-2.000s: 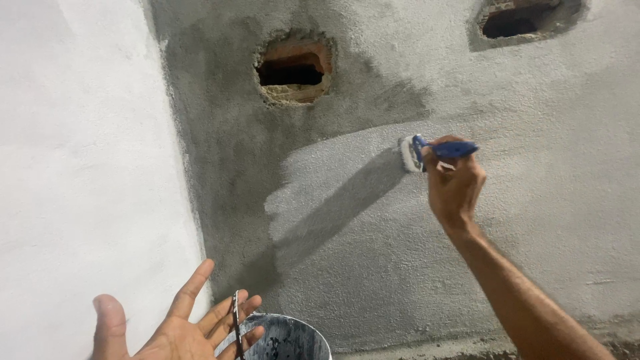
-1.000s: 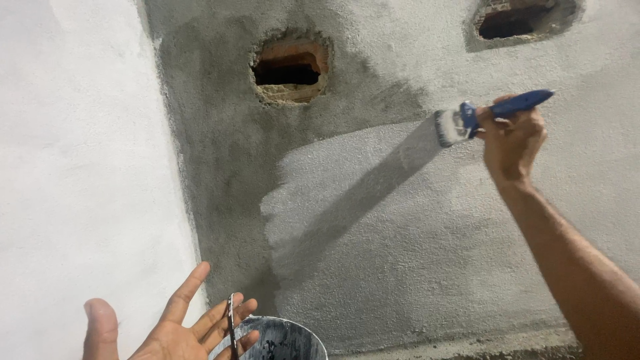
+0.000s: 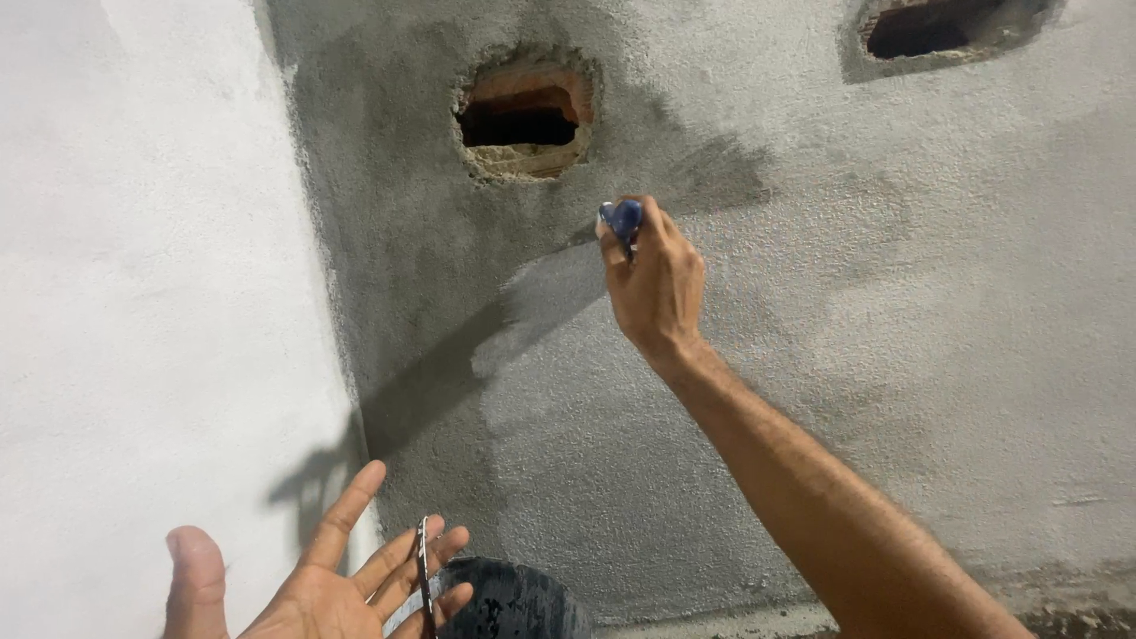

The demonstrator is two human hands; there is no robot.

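Note:
My right hand (image 3: 657, 280) grips a paintbrush (image 3: 625, 217) by its blue handle, at the border between bare grey plaster (image 3: 399, 222) and a lighter painted patch (image 3: 603, 444) of wall. The bristles are mostly hidden behind the hand and handle. At lower left my left hand (image 3: 328, 577) is spread palm up, with the thin wire handle (image 3: 424, 568) of a paint bucket hooked across its fingers. Below those fingers shows the dark, paint-streaked inside of the bucket (image 3: 515, 603), cut off by the bottom edge.
A white wall (image 3: 151, 266) meets the grey one in a corner at left. A rough hole (image 3: 524, 120) exposes brick above the brush, and a second hole (image 3: 932, 31) lies at upper right. Rough debris (image 3: 1078, 617) runs along the wall's foot at lower right.
My right hand has carried the brush left from the right side to a spot below the first hole. My left hand keeps its spread pose with the wire handle across its fingers.

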